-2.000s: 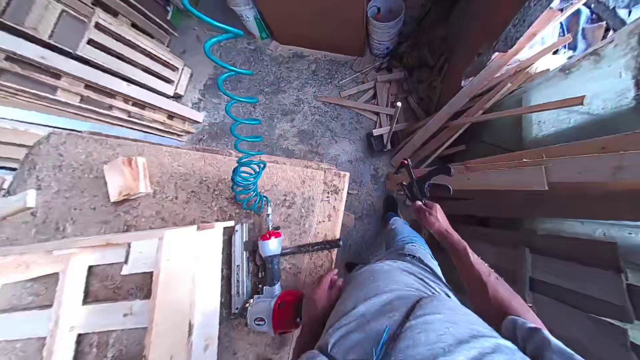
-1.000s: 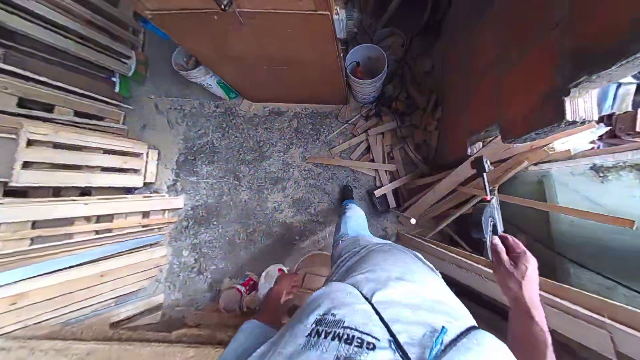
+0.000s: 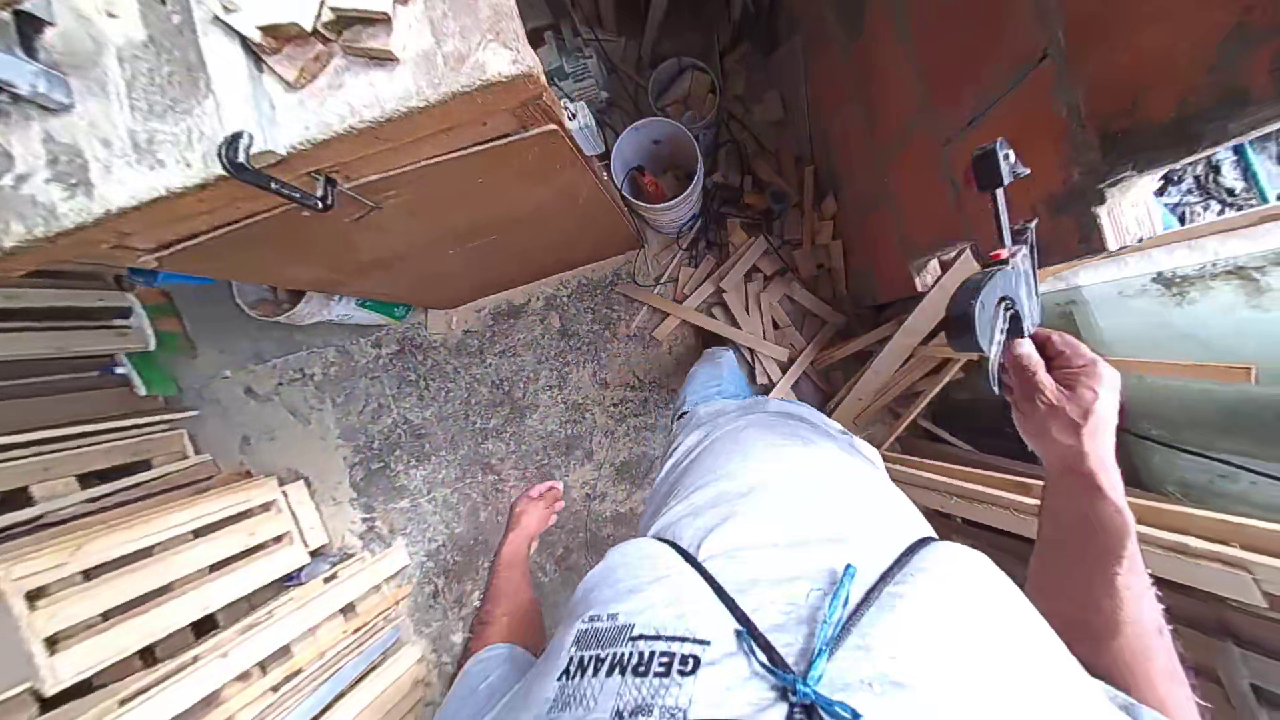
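In the head view, my right hand (image 3: 1062, 395) grips a black and grey metal hand tool (image 3: 1003, 285) with a narrow bar and a black end block. Its exact kind cannot be told. The tool is held up at the right, above leaning wooden strips (image 3: 905, 335). My left hand (image 3: 536, 512) hangs low over the speckled floor (image 3: 470, 420), left of my body, with nothing visible in it. A pale apron (image 3: 790, 500) tied with cord covers my front. A black C-clamp (image 3: 275, 180) is fixed on the edge of the workbench at upper left.
The workbench (image 3: 440, 75) with a brown side panel (image 3: 430, 220) stands ahead left. White buckets (image 3: 655, 165) and scattered wood offcuts (image 3: 750, 300) lie beyond my feet. Wooden pallets (image 3: 160, 570) are stacked at left. Long boards (image 3: 1080, 520) run along the right.
The view has shifted strongly, and the bench with the red and grey nail gun has left it. My right hand still holds the tool. My left hand now hangs out over the floor.
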